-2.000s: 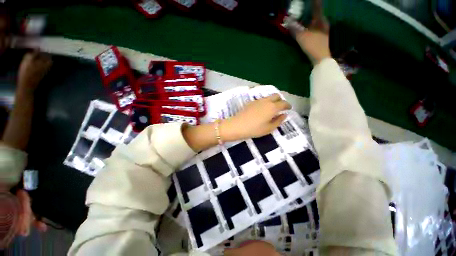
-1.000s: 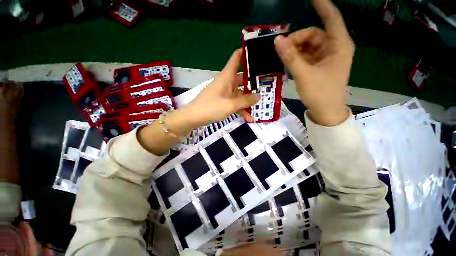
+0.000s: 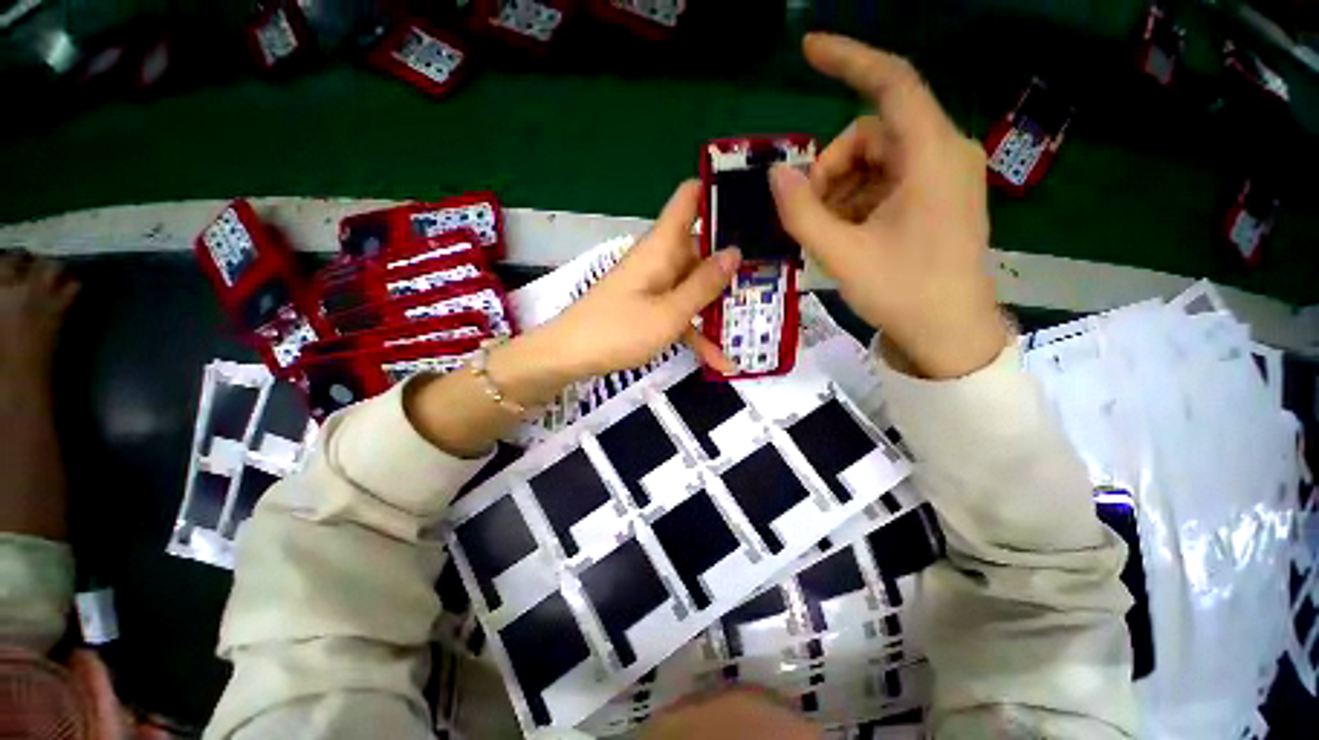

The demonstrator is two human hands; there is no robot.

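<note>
My left hand [image 3: 637,301] holds a red phone unit [image 3: 757,325] upright in front of me, keypad end toward me, with fingers on its left edge. A black sticker [image 3: 748,214] lies over the window area at the unit's far end. My right hand [image 3: 904,217] has its thumb at the sticker's right side; whether its fingertips still pinch the sticker is hidden. A sticker sheet [image 3: 677,542] with rows of black squares lies on a stack below the unit.
Waiting units [image 3: 412,297] overlap at left beside a partly used sheet [image 3: 232,448]. Spent sheets [image 3: 1201,477] pile at right. Red units sit on the green belt [image 3: 579,123] behind a pale rail [image 3: 579,231]. Another person's arm [image 3: 29,390] is at far left.
Two seconds ago my right hand was over the belt and my left on the sheets. Since one second ago the held unit has moved slightly toward me, and its sticker sits within the unit's outline.
</note>
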